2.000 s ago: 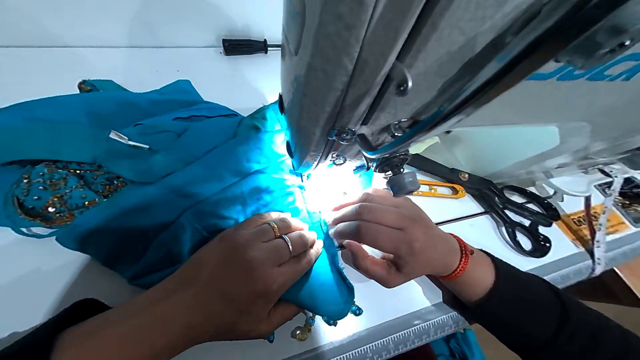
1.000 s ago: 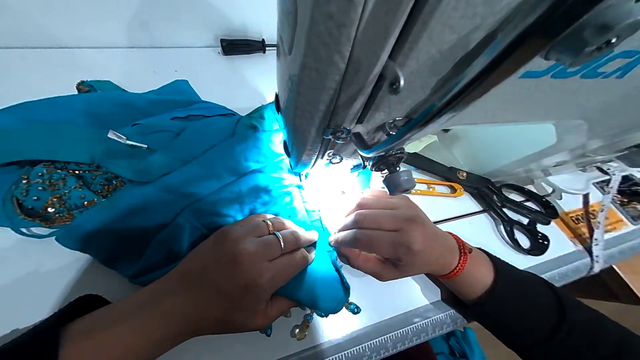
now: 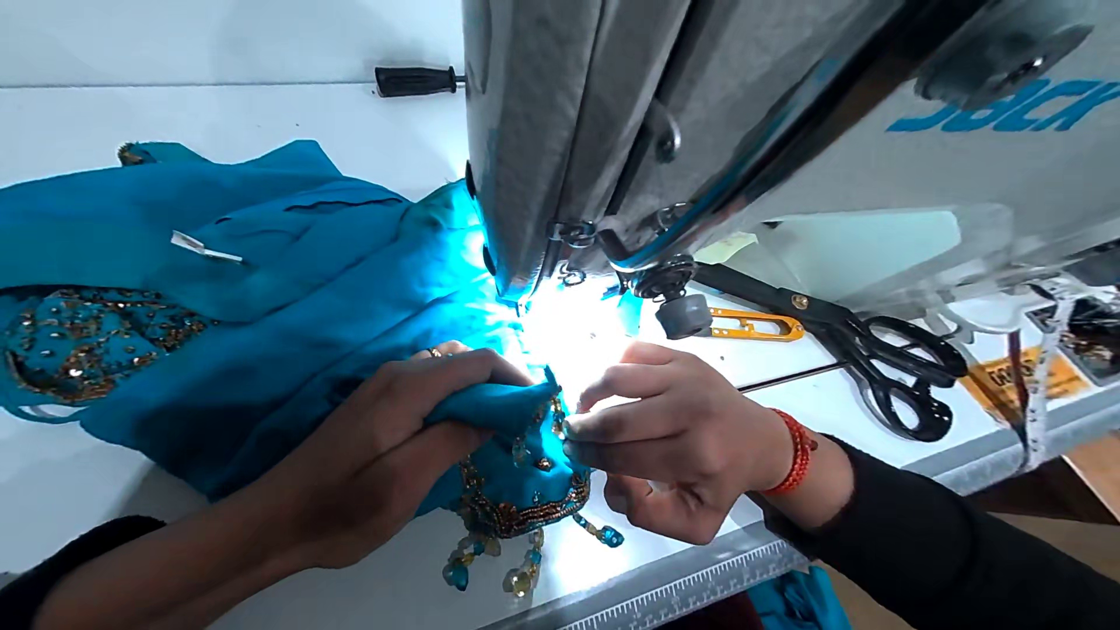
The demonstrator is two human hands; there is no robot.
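Observation:
A turquoise garment (image 3: 324, 289) lies spread left of a Jack sewing machine (image 3: 542, 114), its right edge reaching under the machine's head. My left hand (image 3: 394, 437) grips a raised fold of the cloth between thumb and fingers. Below the fold shows a beaded border (image 3: 525, 516) with hanging bead tassels (image 3: 521, 573). My right hand (image 3: 669, 437) pinches the beaded edge of the cloth just right of the left hand. Bright lamp glare washes out the needle area, so needle and presser foot cannot be made out.
Black-handled scissors (image 3: 910, 350) and yellow thread snips (image 3: 757, 324) lie to the right, beside a thin dark rod (image 3: 792, 376). A screwdriver handle (image 3: 416, 81) is at the back. A metal ruler (image 3: 691, 582) runs along the front edge, and a white measuring tape (image 3: 1039, 394) hangs at right.
My left hand has lifted and folded back the garment's edge, where it lay flat on the cloth before. The beaded border now shows. My right hand remains close beside it.

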